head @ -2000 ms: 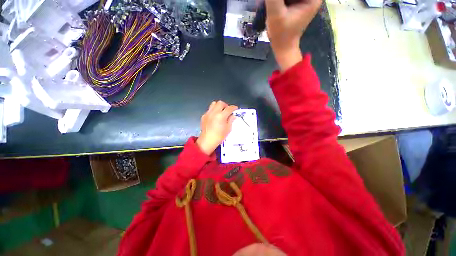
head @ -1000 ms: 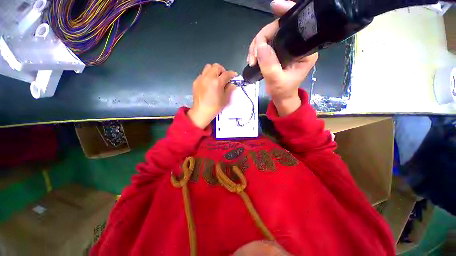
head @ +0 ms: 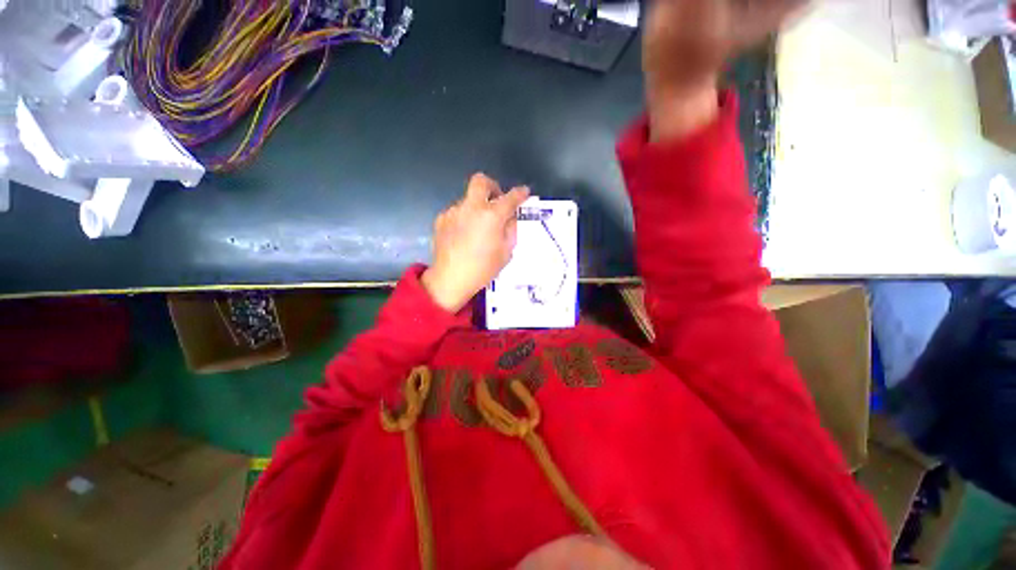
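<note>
A white square housing stands open side up at the bench's front edge, against the red hoodie. A dark wire curves inside it, with a small dark part near its top edge. My left hand holds the housing by its left side, fingertips at the top left corner. My right hand is at the top of the view, blurred and cut off by the edge, beyond the housing and to its right. Whether it holds anything cannot be seen.
White T-shaped housings are piled at left, beside a looped bundle of purple, orange and yellow wires. A grey-white box sits at the back. A white roll lies on the pale board at right. Open cartons are below the bench.
A second ago my right hand held the black screwdriver at the housing's top edge. It has moved up and away, and the screwdriver is out of view. My left hand still holds the housing.
</note>
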